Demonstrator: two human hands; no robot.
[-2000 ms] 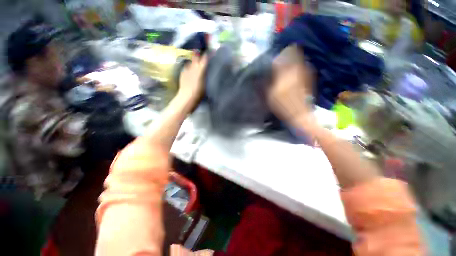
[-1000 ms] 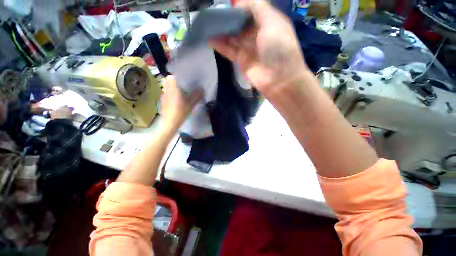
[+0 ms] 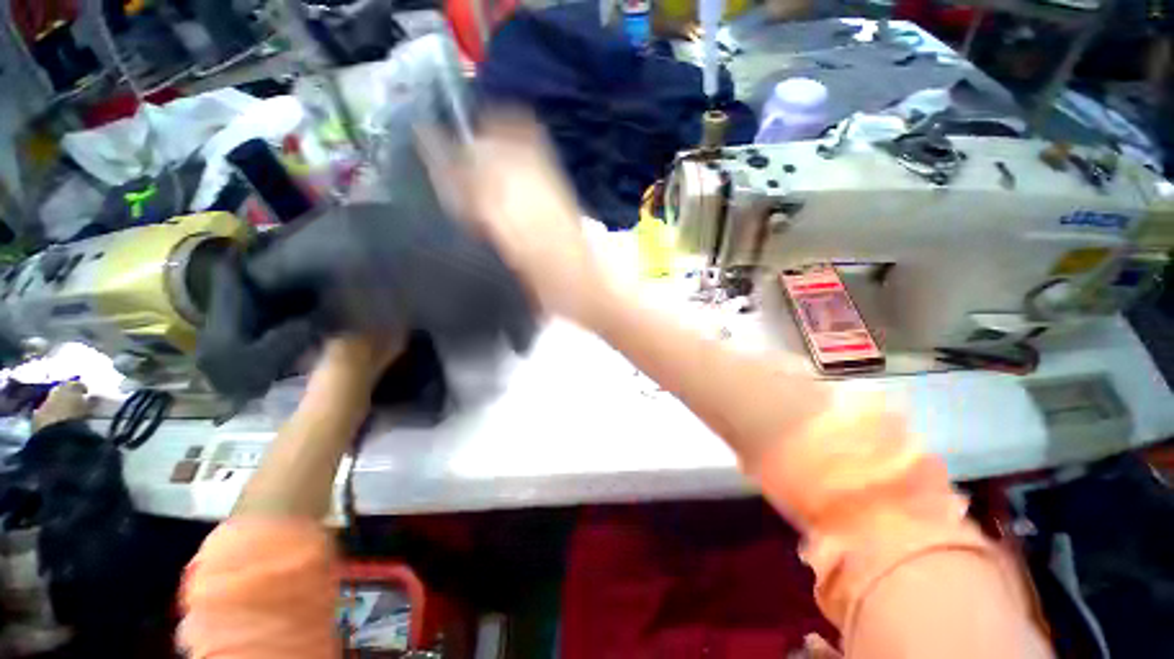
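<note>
A dark grey and navy fabric piece (image 3: 438, 277) is held up over the left part of the white table, blurred by motion. My left hand (image 3: 364, 337) is at its lower edge, partly hidden by the cloth, and holds it. My right hand (image 3: 509, 193) is at the fabric's upper part, strongly blurred; whether its fingers grip the cloth cannot be told. The white sewing machine (image 3: 901, 213) stands to the right, with its presser foot and needle (image 3: 721, 286) away from the fabric.
A smartphone (image 3: 834, 319) with a red-orange screen and black snips (image 3: 986, 357) lie under the machine arm. A second, yellowish machine (image 3: 122, 283) stands left, with another person's hand (image 3: 59, 404) beside it. Navy fabric (image 3: 586, 110) is piled behind. A red-rimmed container (image 3: 415, 595) is below the table.
The view has turned right, showing the white machine and smartphone. The fabric has been spread wider and swung left, its grey side now showing. My right hand has moved left, away from the camera.
</note>
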